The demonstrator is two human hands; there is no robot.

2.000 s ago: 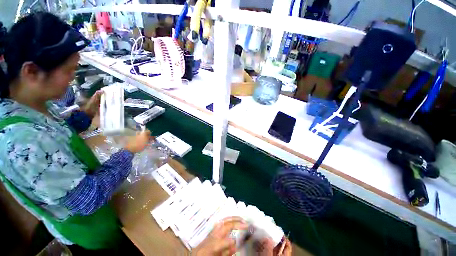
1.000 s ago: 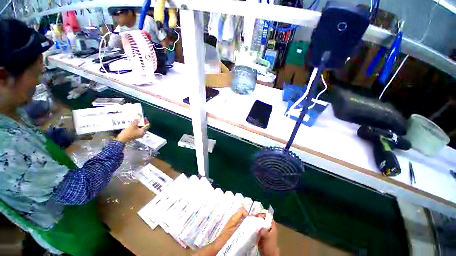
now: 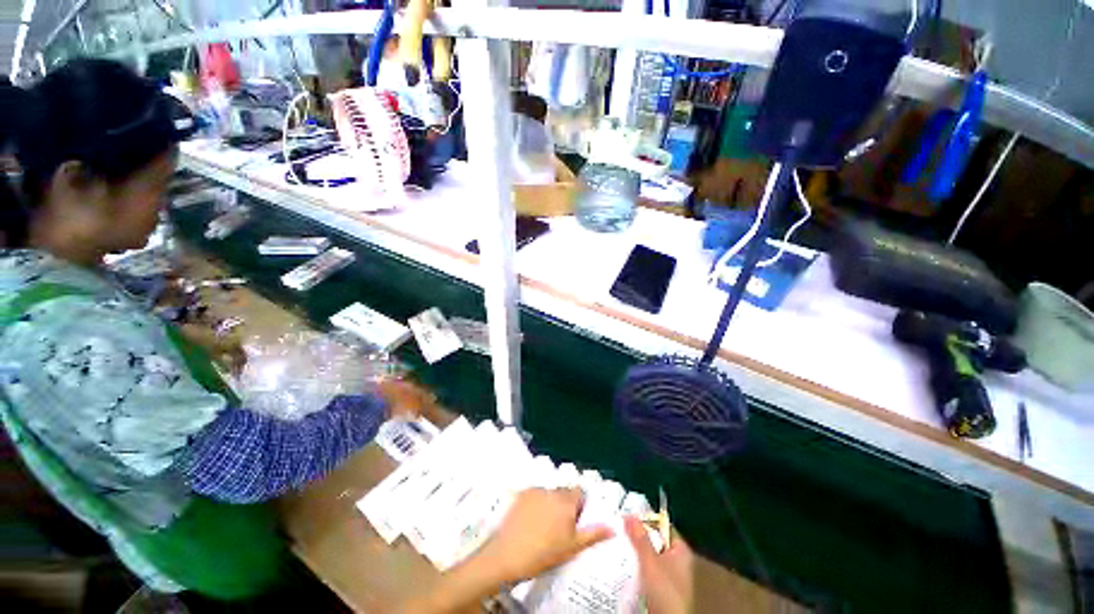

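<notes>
A long white printed unit box (image 3: 590, 581) is between my hands at the bottom centre, blurred and cut off by the lower edge. My left hand (image 3: 536, 535) lies over its left side, thumb across the top. My right hand (image 3: 666, 573) grips its right side near the far end, where a small pale flap and a yellowish bit stick up; what the bit is I cannot tell. A fanned, overlapping row of white printed cartons (image 3: 450, 494) lies just beyond and left of my left hand.
A neighbouring worker (image 3: 108, 348) in a green apron reaches toward the row's left end. Clear plastic bags (image 3: 300, 369) lie on the brown bench. White boxes (image 3: 368, 326) lie on the green conveyor (image 3: 564, 372). A white post and dark clip fan (image 3: 681, 410) stand ahead.
The box in my hands has shifted and its far end now points up. The neighbour no longer holds up a white box and now reaches low. Another box lies on the conveyor.
</notes>
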